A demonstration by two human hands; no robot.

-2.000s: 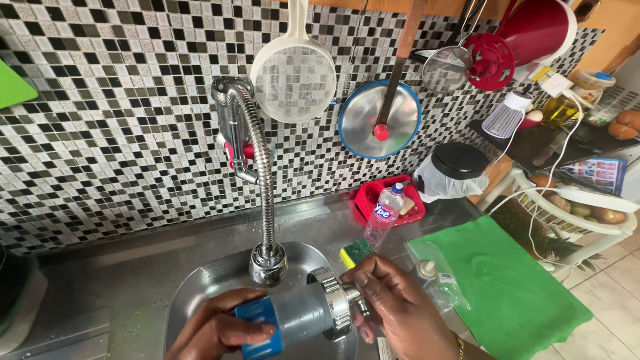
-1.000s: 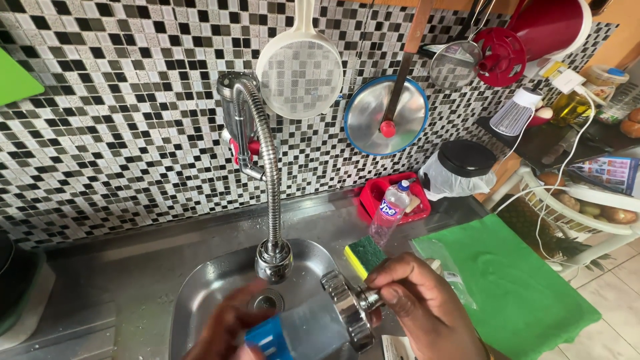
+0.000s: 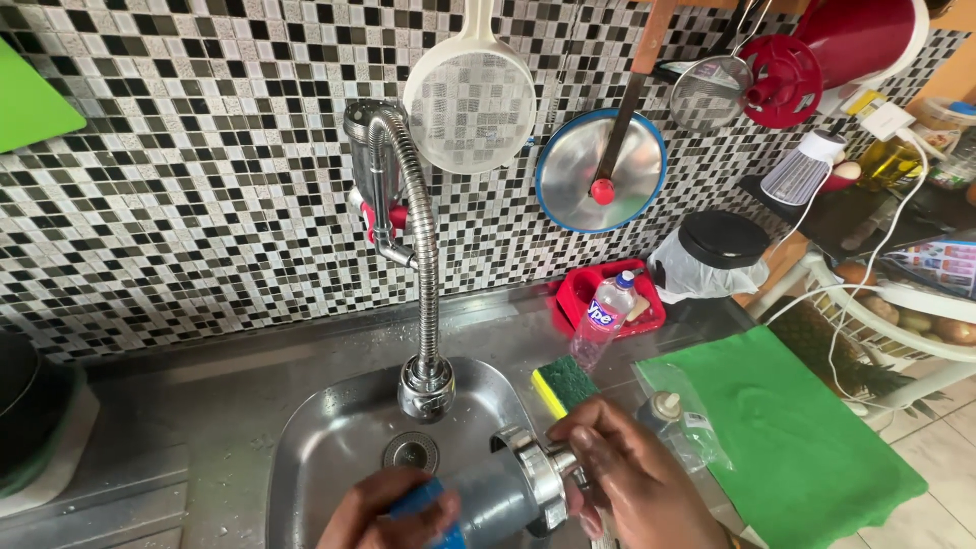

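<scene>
A translucent cylindrical housing [image 3: 496, 492] with a blue end cap [image 3: 431, 511] lies tilted over the stainless sink's front part. My left hand [image 3: 385, 507] has its fingers around the blue cap. At the other end is a chrome ribbed collar [image 3: 541, 476] with a small metal fitting [image 3: 566, 460], which my right hand [image 3: 625, 469] grips between thumb and fingers. Above the basin hangs the chrome spout head [image 3: 427, 387] of a flexible hose faucet [image 3: 427, 252]. A green and yellow sponge [image 3: 568, 383] lies just beyond my right hand.
Right of the sink [image 3: 293, 427] stand a detergent bottle [image 3: 602, 324], a red caddy [image 3: 654, 305] and a black-lidded bin [image 3: 724, 240]. A plastic bag with a clear item [image 3: 671, 419] overlaps a green cloth [image 3: 793, 427]. A dark appliance [image 3: 34, 419] stands at left.
My left hand, blurred and partly off the blue cap one second ago, is around it again. My right hand stays at the metal fitting throughout.
</scene>
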